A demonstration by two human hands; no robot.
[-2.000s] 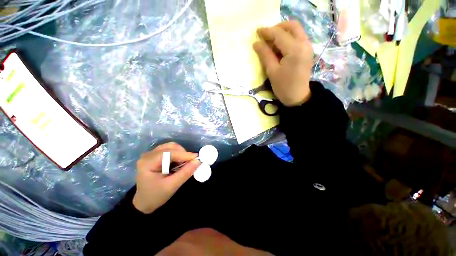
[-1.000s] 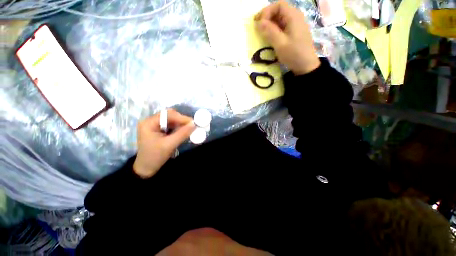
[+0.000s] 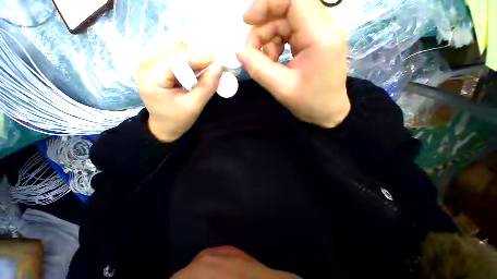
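My left hand (image 3: 177, 84) pinches a thin lead between thumb and index finger. A round white pad (image 3: 228, 85) sticks out just beyond the fingertips. A second white pad (image 3: 231, 60) lies above it, washed out by glare. A white blocky end (image 3: 183, 71) lies across the fingers of the same hand. My right hand (image 3: 302, 62) is beside the pads, its thumb tip close to the upper pad. Its fingers are curled and apart; I see nothing held in it. Whether the thumb touches the pad is unclear.
A thick bundle of white cables (image 3: 52, 101) curves along the left bench edge. Coiled cables (image 3: 71, 158) lie in a blue tray below. Part of a smartphone (image 3: 82, 12) shows at the top left. Clear plastic film (image 3: 381, 49) covers the bench at right. A yellow strip (image 3: 485, 27) hangs at top right.
My right hand has come from over the yellow paper down and left to the pads. The view has tilted toward the wearer's body, so phone and bench sit higher. My left hand still holds the lead.
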